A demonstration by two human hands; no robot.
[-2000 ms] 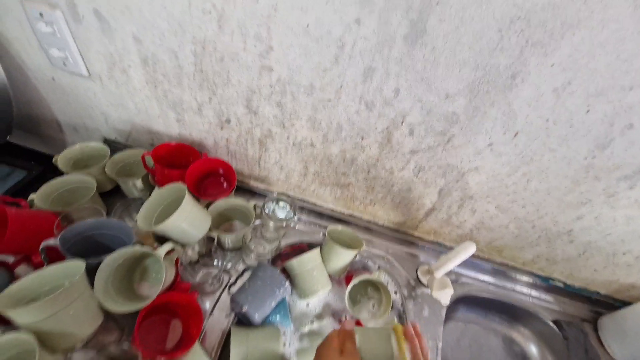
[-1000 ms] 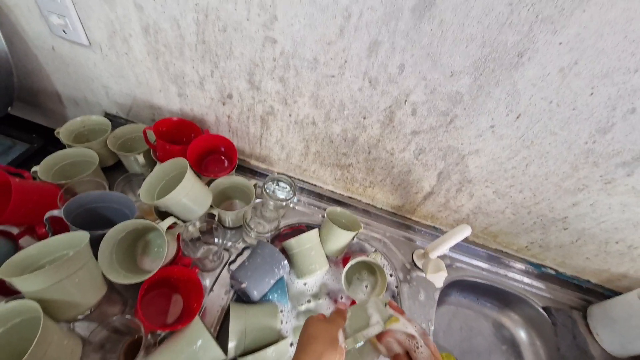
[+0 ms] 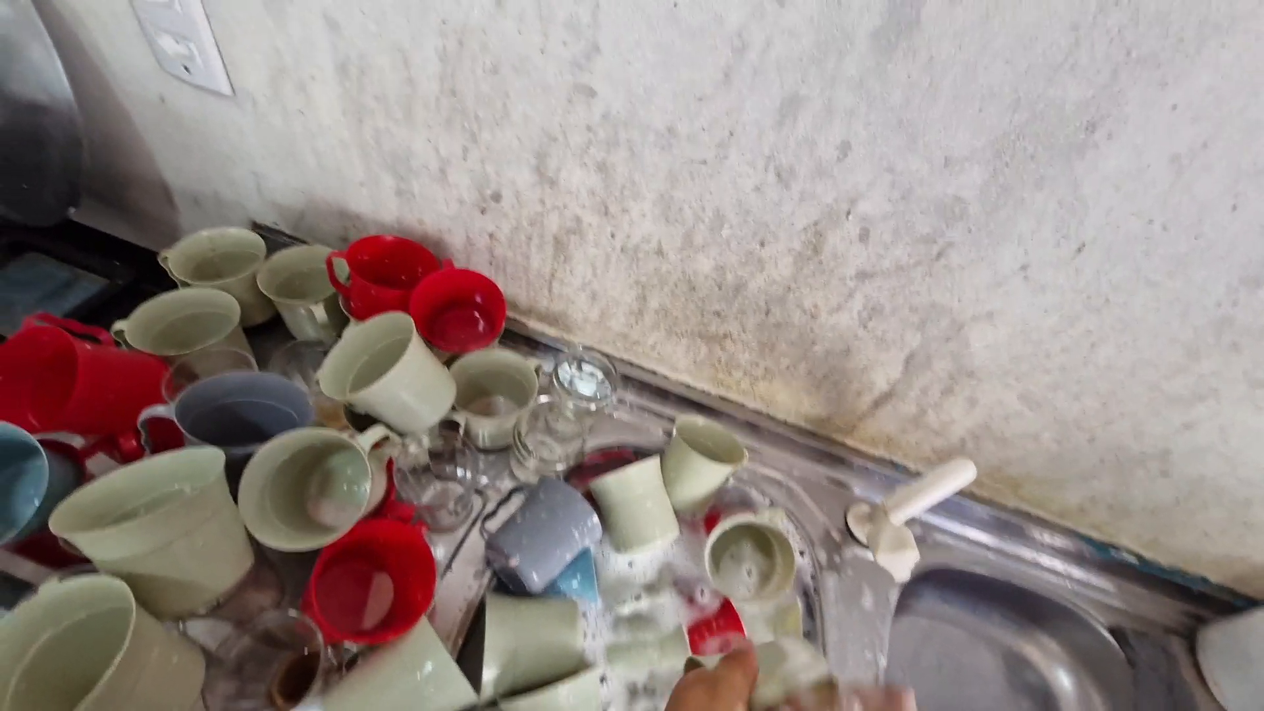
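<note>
At the bottom edge, my left hand (image 3: 716, 681) grips a pale green plastic cup (image 3: 790, 667) over the left sink basin. My right hand (image 3: 864, 697), blurred and mostly cut off, is at the cup's right side; what it holds cannot be told. Close by are a red cup (image 3: 718, 629) in the suds and a pale green cup (image 3: 750, 563) showing its wet inside. Two more pale green cups (image 3: 635, 506) (image 3: 701, 462) lean together behind. A grey mug (image 3: 543, 535) lies tilted beside a blue piece (image 3: 576, 578).
Crowded at left are pale green mugs (image 3: 158, 533), red mugs (image 3: 370, 583), a grey mug (image 3: 242, 415) and clear glass cups (image 3: 548, 434). A white plastic tap (image 3: 918, 504) stands between the basins, left of an empty-looking steel basin (image 3: 997, 642). The stained wall (image 3: 741, 197) rises behind.
Both hands have moved lower in view than one second ago, with the right now largely out of frame. A red cup now shows more plainly in the suds beside my left hand.
</note>
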